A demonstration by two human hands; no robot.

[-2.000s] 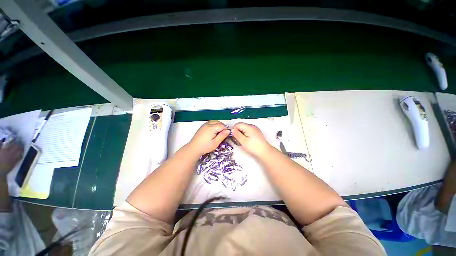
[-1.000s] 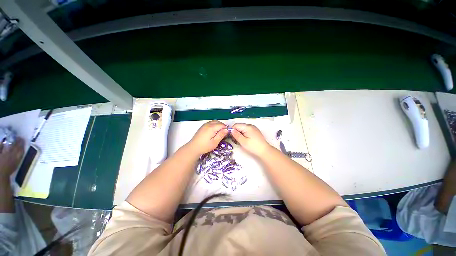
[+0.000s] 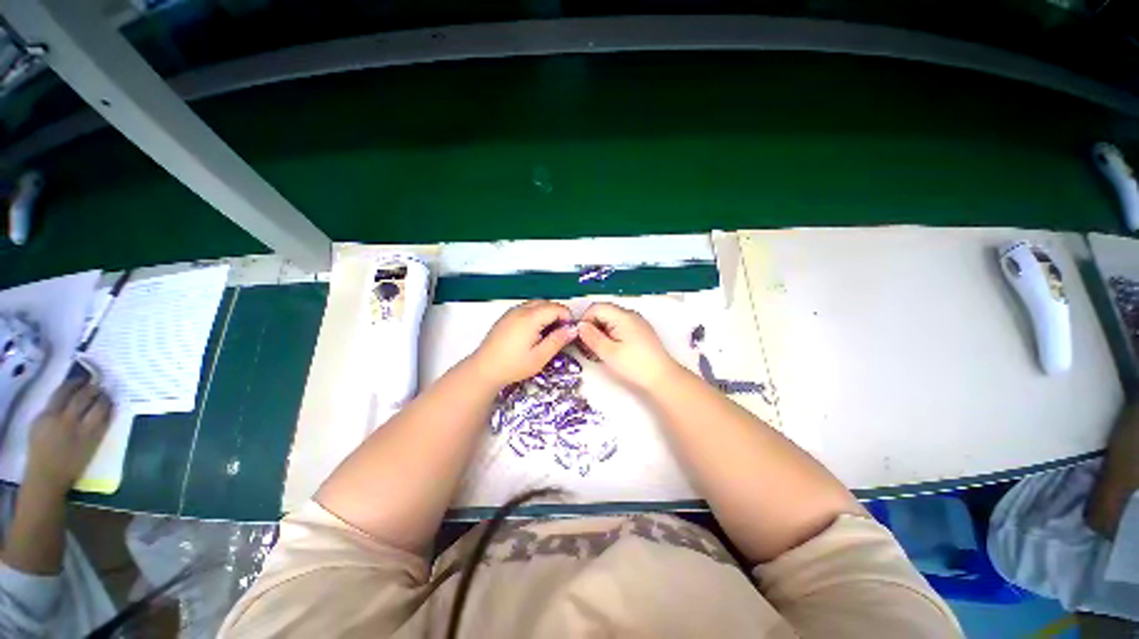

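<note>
My left hand (image 3: 527, 340) and my right hand (image 3: 621, 343) meet fingertip to fingertip above the back of a loose pile of shiny oval button pieces (image 3: 550, 418). A tiny piece is pinched between the fingertips; the fingers mostly hide it, and it looks like one of the oval pieces. The pile has chrome and purple reflections and lies on the pale work mat (image 3: 650, 456) between my forearms. A white handset (image 3: 397, 331) lies left of my hands, its gold panel up.
A thin grey strip (image 3: 733, 383) and a lone oval piece (image 3: 697, 335) lie right of my hands. Another handset (image 3: 1040, 306) lies far right. More oval pieces (image 3: 596, 273) lie by the green cut-out. Another person's hand (image 3: 73, 424) is left, beside the printed sheet (image 3: 162, 337).
My hands stay together with only small finger movements. The neighbour's hand at left has moved onto the dark phone-like object. The handsets on the green belt have shifted right.
</note>
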